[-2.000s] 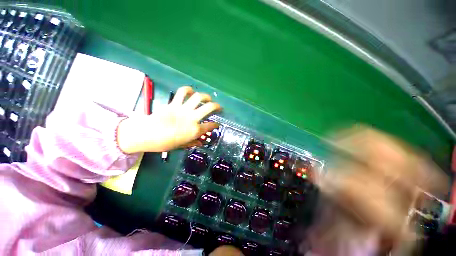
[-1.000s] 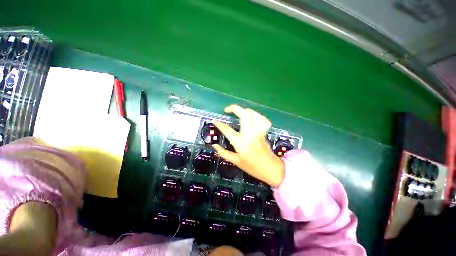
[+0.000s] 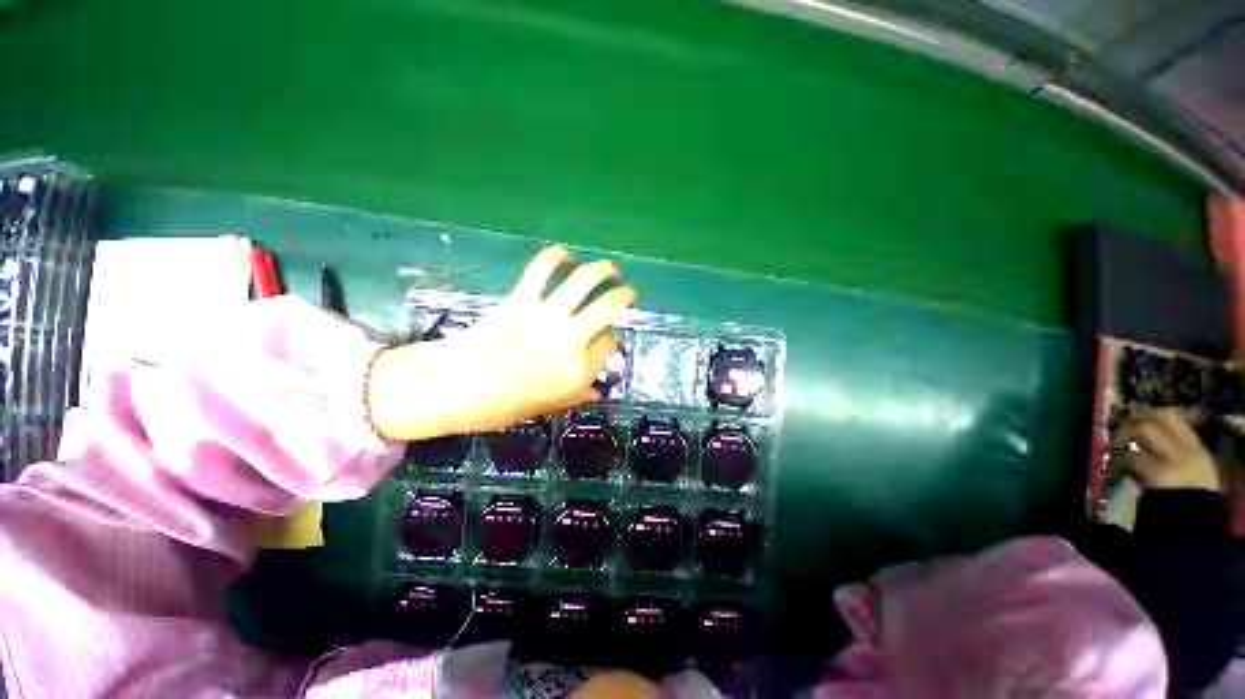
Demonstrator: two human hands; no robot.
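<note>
A clear blister tray with rows of dark round smartwatch units lies in front of me. My left hand reaches over its back row from the left, with thumb and a fingertip at the edges of a smartwatch unit and the other fingers spread. Whether that unit is raised from its pocket cannot be told. The pocket to its right has no unit. The unit at the right end of that row has a bright glint. My right sleeve is at the lower right; my right hand is not visible.
White paper lies left, with yellow paper, a red pen and a dark pen tip. Stacked trays stand far left. At right, a coworker's hand is over another tray, near a black box.
My left hand has come from the lower left onto the tray's back row. My right hand has left the tray, its sleeve now lower right. A coworker's hand has appeared at the right tray.
</note>
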